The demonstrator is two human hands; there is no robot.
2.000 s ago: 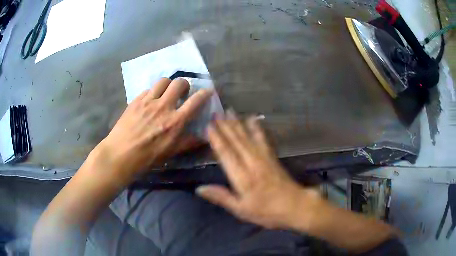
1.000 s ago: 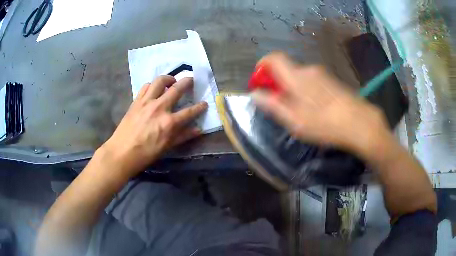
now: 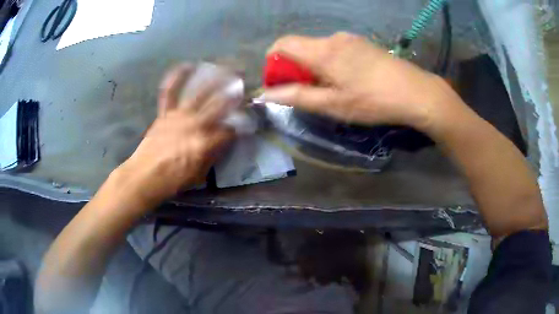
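Note:
My right hand (image 3: 368, 83) grips the red-fronted handle of the steam iron (image 3: 331, 144). The iron's tip points left and lies at the white sheet (image 3: 254, 164), whose lower part shows between my hands with a dark edge at its lower corners. My left hand (image 3: 187, 132) is blurred over the sheet's upper left part. Its fingers are at a blurred whitish piece (image 3: 214, 83); whether they pinch it or press on it I cannot tell. The black piece is mostly hidden.
A stack of black-edged pressed pockets (image 3: 26, 135) lies at the left edge. Dark-handled scissors (image 3: 59, 21) and a large white sheet (image 3: 110, 21) lie at the far left. A dark iron rest (image 3: 490, 92) is at the right, with a green hose (image 3: 423, 21) behind the iron.
The iron has moved left and away from me, onto the sheet area. My left hand has shifted slightly, and the white sheet is now bunched or lifted at its upper part.

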